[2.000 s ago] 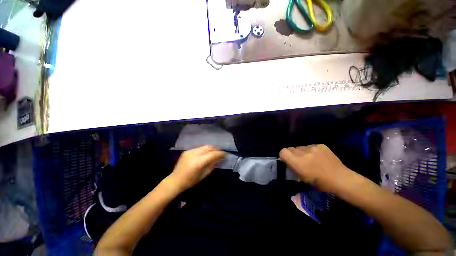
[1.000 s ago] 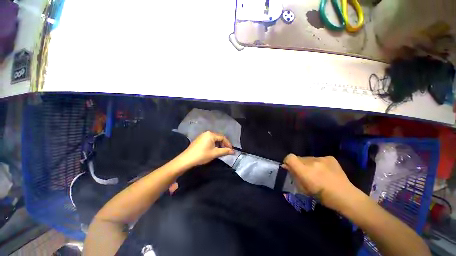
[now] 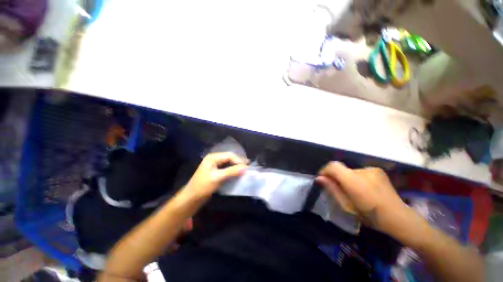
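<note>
A white to pale grey fabric piece [image 3: 276, 190] is stretched between my two hands over my lap, against black cloth [image 3: 237, 228]. A narrow black strip [image 3: 312, 196] crosses it near my right hand. My left hand [image 3: 216, 175] pinches the upper left end between thumb and fingers. My right hand [image 3: 353, 190] grips the upper right part. Another pale piece [image 3: 230, 147] shows behind my left hand. The picture is blurred, so the fingertips' exact hold is unclear.
The white table [image 3: 193, 60] lies beyond my hands. Green and yellow snips [image 3: 389, 61] lie under the machine arm [image 3: 460, 33]. Dark thread waste [image 3: 458, 137] is at right. Blue baskets [image 3: 36, 204] stand below the table on both sides. A magenta-purple machine shows at far left.
The view has shifted and tilted; more of the machine arm shows. The pale piece is spread wider and brighter between my hands, which still hold it. More of its right end shows below my right hand.
</note>
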